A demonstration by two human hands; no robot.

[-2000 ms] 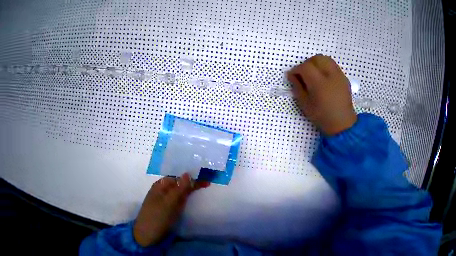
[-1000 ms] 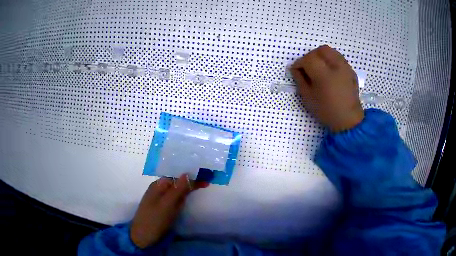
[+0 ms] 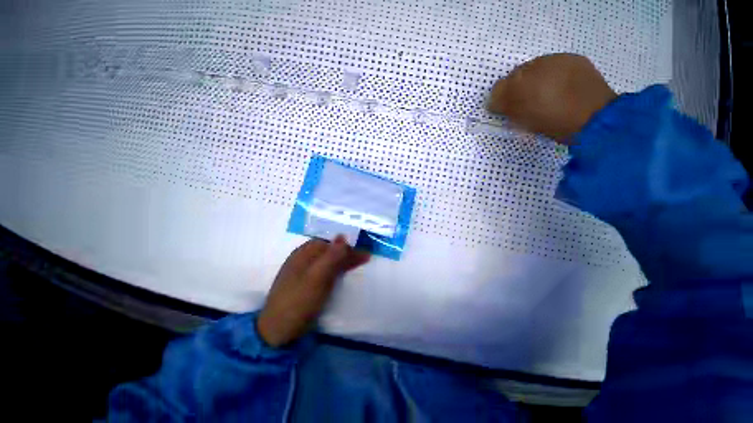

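A large white dotted panel sheet point(image 3: 223, 198) lies in front of me. A row of clear fingertip-sized pads point(image 3: 370, 105) runs across its dots. A few whitish squares point(image 3: 351, 79) sit just above the row. My left hand point(image 3: 307, 285) pinches the lower edge of a blue pad carrier sheet point(image 3: 359, 197) with a pale centre, held over the panel. My right hand point(image 3: 551, 95) is at the right part of the row, fingers curled down at the sheet. Its fingertips are blurred, and whether it holds a pad cannot be seen.
The panel's dark near edge point(image 3: 462, 369) curves along the front of my body. Its right edge point(image 3: 723, 74) shows at the far right. Beyond these edges the surroundings are black. My blue sleeves cover parts of the lower right and lower left.
The view has shifted, and more of the panel's near edge shows. The carrier sheet and my left hand appear farther up and right. My right hand is turned more sideways and still over the row.
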